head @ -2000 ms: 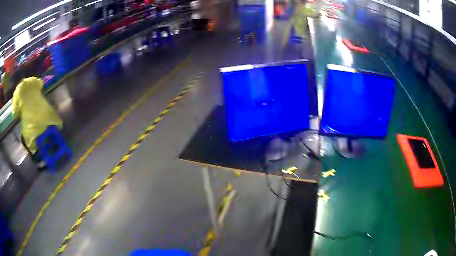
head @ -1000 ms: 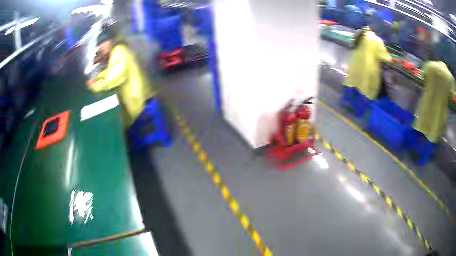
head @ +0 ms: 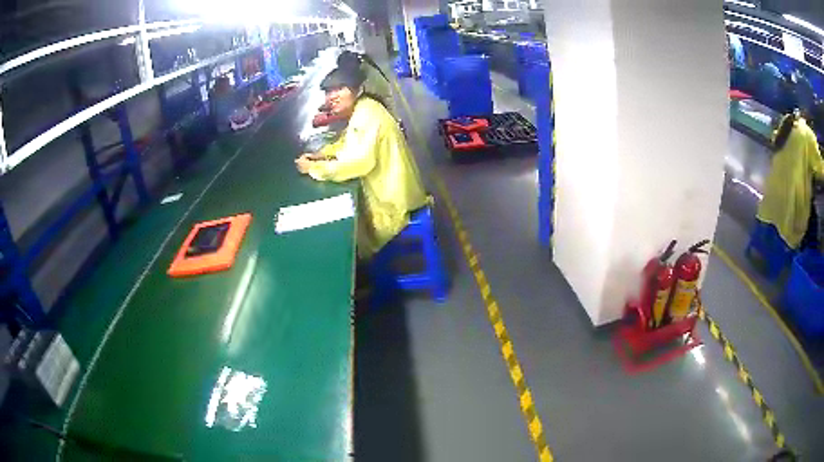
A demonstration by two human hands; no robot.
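Observation:
Neither of my hands is in the picture. The green bench runs away from me on the left. A dark tablet lies on an orange foam pad on it. A crumpled, shiny clear plastic bag lies nearer to me on the bench. A white sheet or panel lies near the bench's right edge, before a seated person.
A person in a yellow smock sits on a blue stool at the bench. A grey ribbed block is at the left. A white pillar and red fire extinguishers stand right. Another yellow-smocked person is far right.
The view has swung from the blue monitors to the bench's other direction. Since one second ago, bench, pillar and seated person have shifted right in the picture, which is sharper.

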